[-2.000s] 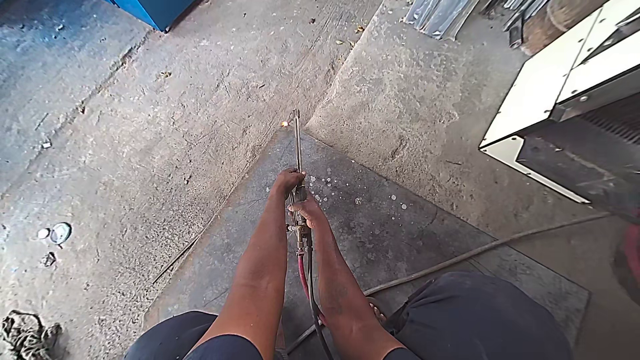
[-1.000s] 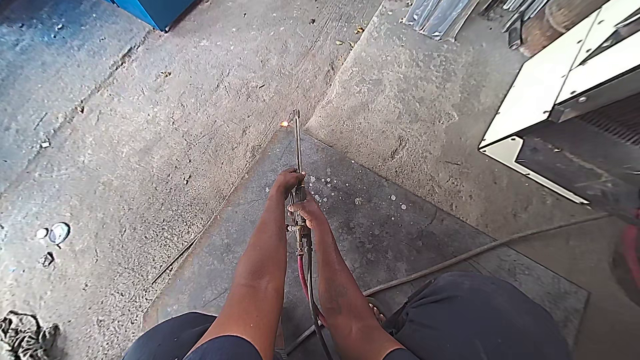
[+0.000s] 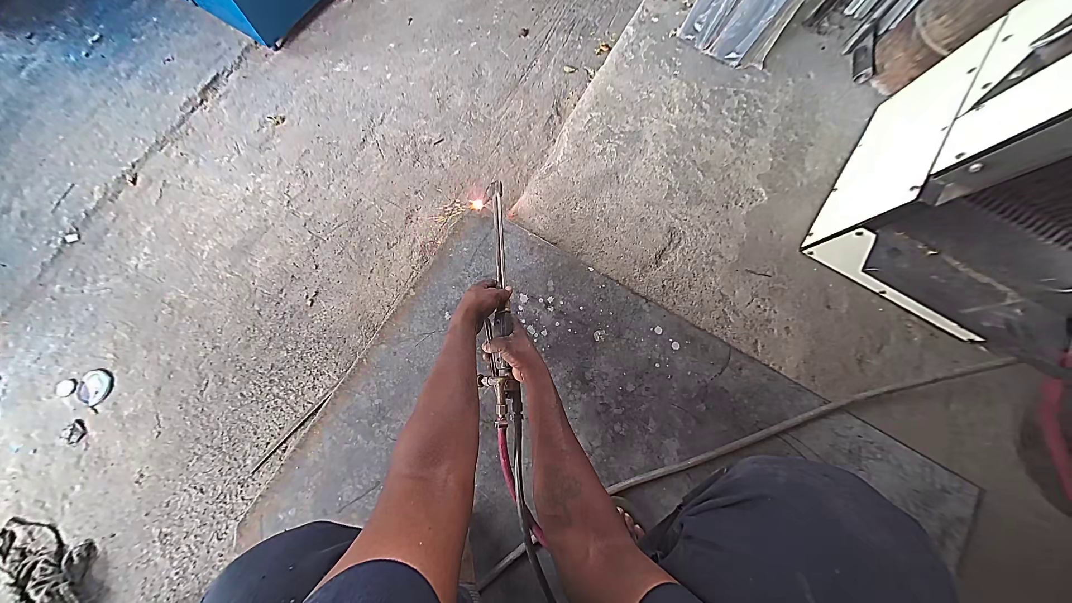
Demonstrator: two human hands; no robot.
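Note:
My left hand (image 3: 483,303) grips the front of an oxy-fuel cutting torch (image 3: 500,243), where its long metal tubes begin. Just behind it, my right hand (image 3: 517,352) is closed around the torch handle, close to the brass valves. The angled torch head is at the far corner of a dark steel plate (image 3: 620,394), with a bright glow and orange sparks (image 3: 459,209) flying off to its left. A red hose (image 3: 506,459) and a black hose (image 3: 521,469) run from the valves back between my forearms.
A grey hose (image 3: 729,448) crosses the plate. At the right stands a white and dark metal cabinet (image 3: 888,167), with a rusty cylinder (image 3: 938,38) and metal strips (image 3: 737,29) beyond. A blue object (image 3: 260,17) stands at the top left; a tangled rag (image 3: 38,553) lies lower left.
The small glow at the torch head has become brighter, and a spray of sparks now shows to its left. Both hands and the torch have kept nearly the same place.

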